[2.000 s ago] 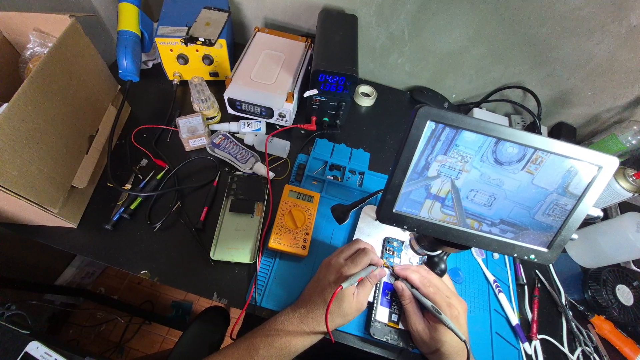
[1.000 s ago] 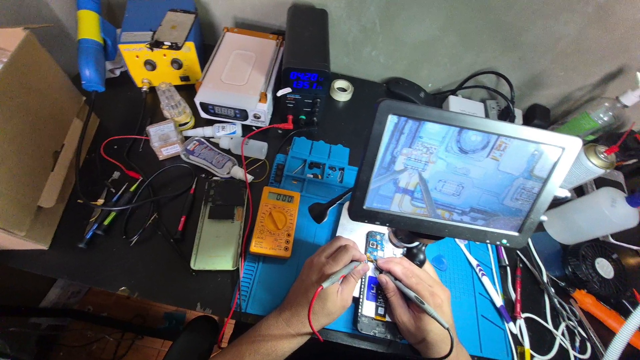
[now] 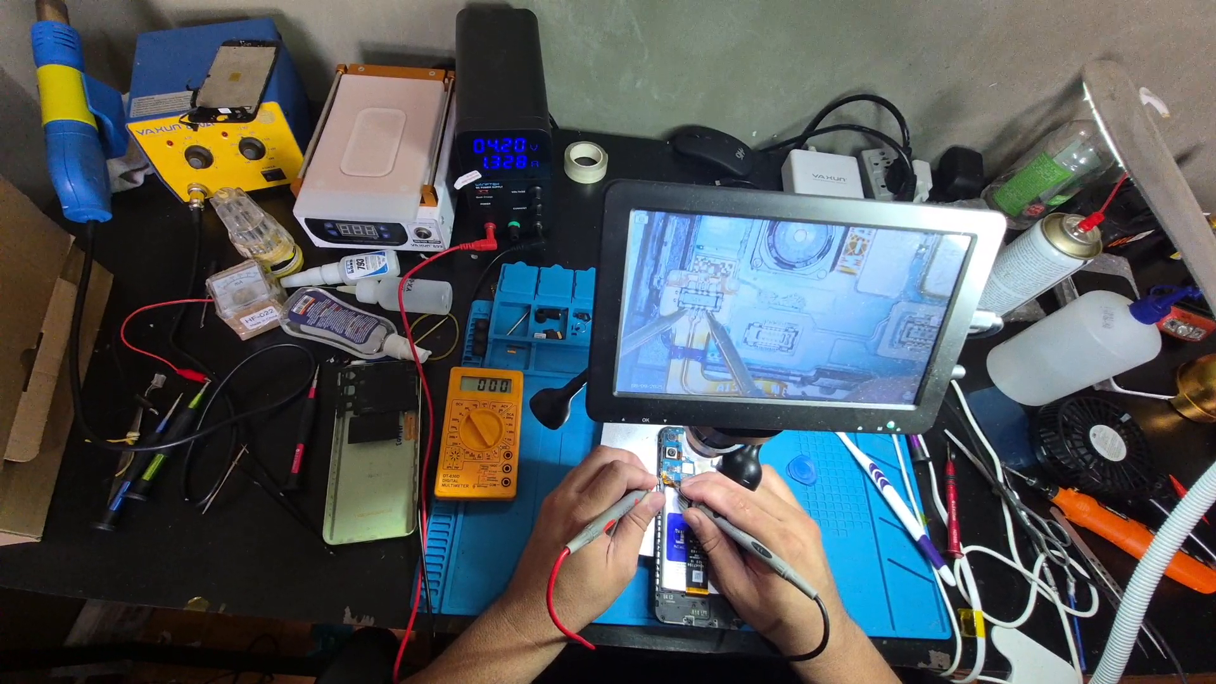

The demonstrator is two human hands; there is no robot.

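Observation:
An opened smartphone point(image 3: 686, 570) lies on the blue repair mat point(image 3: 826, 560), its battery and board showing. My left hand point(image 3: 594, 532) grips a grey test probe with a red lead point(image 3: 600, 524). Closed around a second grey probe with a black lead point(image 3: 755, 548) is my right hand point(image 3: 760, 541). Both probes point at the phone's upper board, and my fingers partly hide the tips. The microscope's monitor point(image 3: 788, 304) shows two pointed tips at a small connector. To the left, a yellow digital multimeter point(image 3: 480, 432) reads zeros. A bench power supply point(image 3: 503, 114) has its blue display lit.
The microscope monitor overhangs the phone closely. Left of the multimeter lie a phone back cover point(image 3: 372, 475), screwdrivers point(image 3: 161, 456) and a bottle point(image 3: 347, 323). A toothbrush point(image 3: 893, 503), red probe point(image 3: 953, 503), cables and a small fan point(image 3: 1092, 442) crowd the right. A cardboard box point(image 3: 38, 380) stands far left.
Both hands keep their probes at the phone's upper board. On the monitor, the two tips now sit close together at the connector. The power supply's lower reading differs. The view has shifted somewhat.

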